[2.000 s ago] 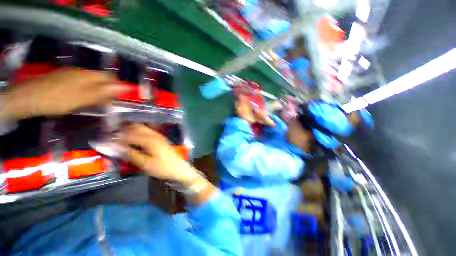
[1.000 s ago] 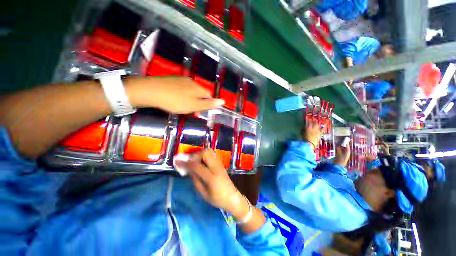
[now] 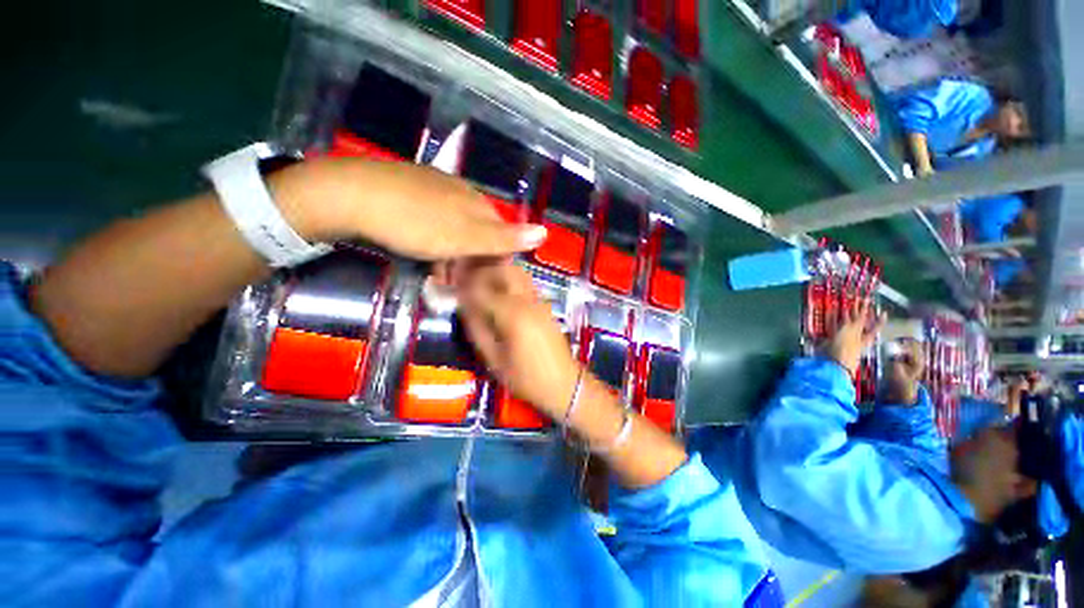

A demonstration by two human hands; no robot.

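Note:
A clear blister tray [image 3: 244,410] holds two rows of open flip phones, red on the lower half and black on the upper, such as this one [image 3: 315,362]. My left hand [image 3: 398,214], with a white wristband, reaches from the left across the back row. Its fingers lie close together over the phones; their grip is hidden. My right hand [image 3: 517,321] comes from the front right, over the middle phones of the front row. Its blurred fingertips, just below my left hand, are closed on a small pale cleaning cloth, partly hidden. A white slip [image 3: 448,152] stands beside a back-row phone.
A pale rail [image 3: 594,131] runs behind the tray, with red phones [image 3: 591,54] on the green conveyor beyond. A light blue bottle [image 3: 767,268] is on the bench to the right. A person in blue [image 3: 832,463] handles red phones at the right; others sit across the line.
The view has shifted, so the tray appears further right. My right hand has moved from the front edge of the phones up to beneath my left hand. My left hand still lies over the back row.

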